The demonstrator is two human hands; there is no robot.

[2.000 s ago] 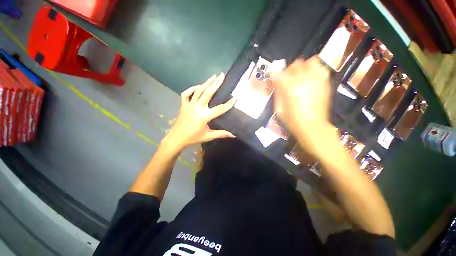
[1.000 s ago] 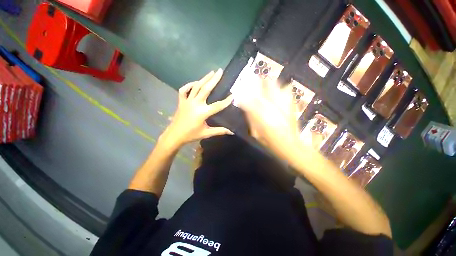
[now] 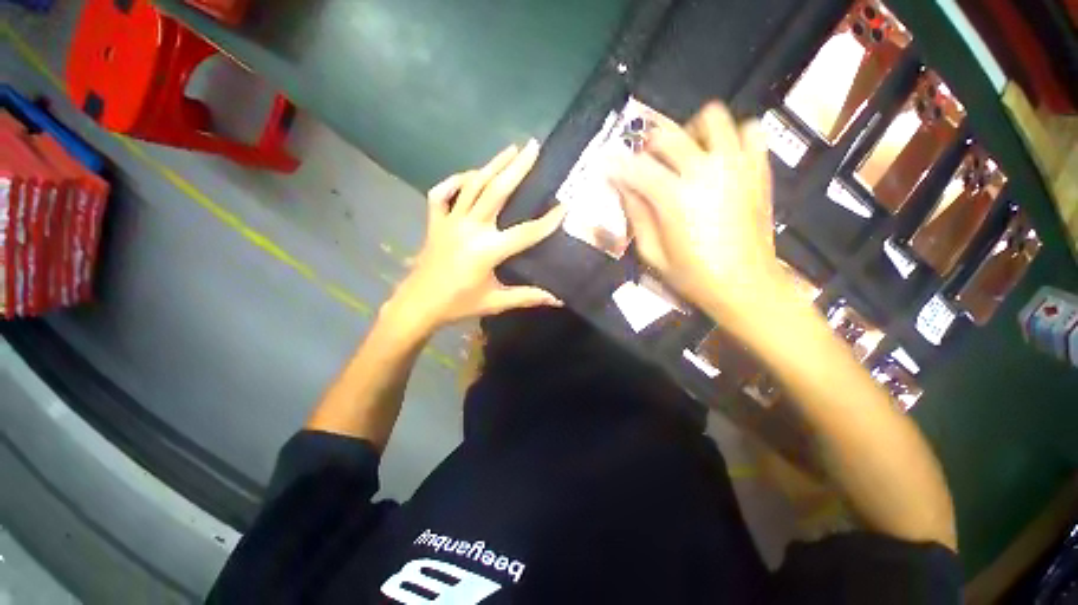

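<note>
A shiny gold phone or back cover point(image 3: 595, 195) with a camera lens cluster lies at the near-left corner of the black tray point(image 3: 697, 59). My left hand point(image 3: 479, 242) is open with fingers spread over the tray's left edge; one fingertip is at the gold piece's left edge. My right hand point(image 3: 709, 207) is over the right side of this piece, fingers bent near the lenses. It is blurred, and whether it pinches anything cannot be seen. It also hides parts of other pieces. More gold pieces point(image 3: 851, 77) lie in two rows with white labels point(image 3: 644, 304) beside them.
A whitish bottle point(image 3: 1052, 325) stands at the right on the green bench mat point(image 3: 414, 89). A red stool point(image 3: 118, 71) and stacked red-edged trays point(image 3: 47, 225) are on the grey floor at left. Dark red trays point(image 3: 1028, 53) and pale wood are at the upper right.
My right hand moved left and down over the gold piece, then back up and right towards its lenses. My left hand stayed nearly still. The view has shifted slightly.
</note>
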